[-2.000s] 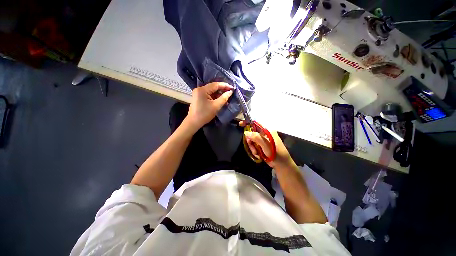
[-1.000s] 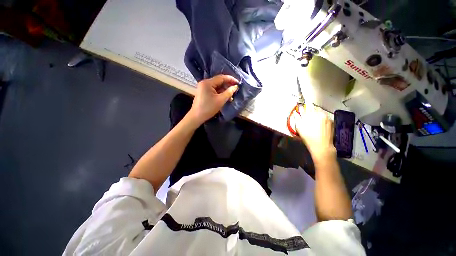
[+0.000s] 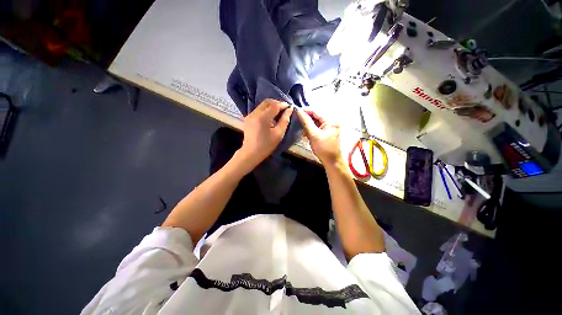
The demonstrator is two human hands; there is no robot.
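The dark blue-grey garment (image 3: 259,46) lies over the table and hangs over its front edge between my hands. My left hand (image 3: 265,130) pinches the garment's edge between thumb and fingers. My right hand (image 3: 322,138) is beside it, its fingertips at the same small part of the edge, nearly touching the left fingertips. The exact part pinched is too small to tell. The scissors (image 3: 368,159), with one red and one yellow handle loop, lie on the table right of my right hand, blades pointing away from me.
The white sewing machine (image 3: 431,86) stands behind the scissors, its needle area under a bright lamp. A black smartphone (image 3: 418,176), blue tweezers or snips (image 3: 445,179) and small clutter lie to the right. White scraps (image 3: 453,264) lie on the floor.
My right hand has put the scissors down on the table and moved back left to the garment edge. My left hand has kept its pinch on the garment.
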